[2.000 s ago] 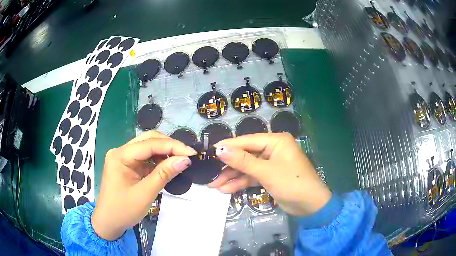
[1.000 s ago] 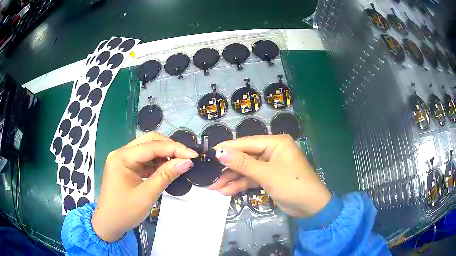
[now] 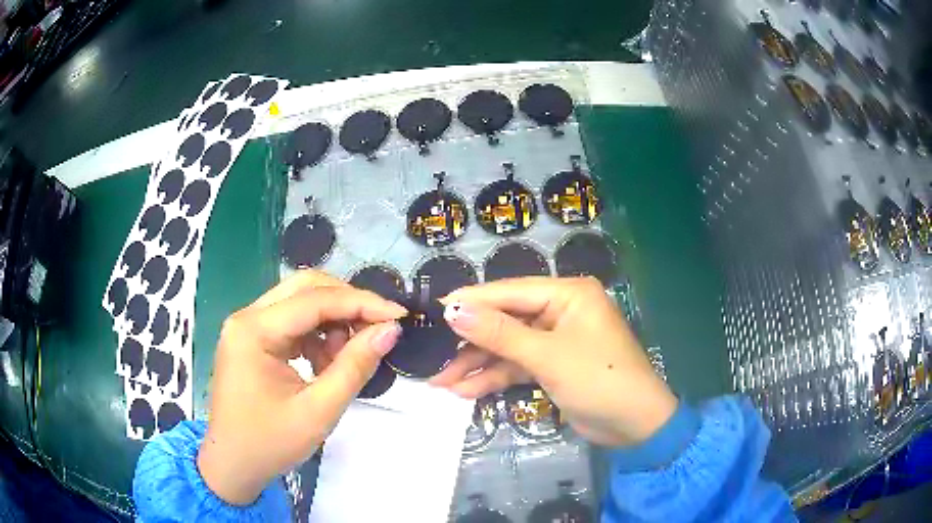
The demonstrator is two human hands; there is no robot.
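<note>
A black round module [image 3: 421,349] is held above the tray between my two hands. My left hand [image 3: 307,358] pinches at its upper left edge with thumb and forefinger. My right hand [image 3: 542,342] grips its upper right edge near the short tail, with fingers beneath. A white sticker sheet [image 3: 393,455] hangs below the module, with a black disc [image 3: 378,382] at its top, partly behind my left fingers. The clear blister tray [image 3: 358,189] lies below, holding plain black covered modules [image 3: 424,121] and gold-patched circuit modules [image 3: 505,207]. One second-row pocket is empty.
Spare sticker sheets [image 3: 174,235] with black discs lie left of the tray. Tall stacked blister trays [image 3: 777,255] stand at the right with modules inside. A black bench device [image 3: 31,245] is at the far left. A white strip [image 3: 112,153] with yellow tape [image 3: 274,109] crosses the green mat.
My left fingertips have shifted slightly right along the module, and less gold shows between the fingertips. The disc on the sheet is more hidden by my left hand. My right hand has barely moved.
</note>
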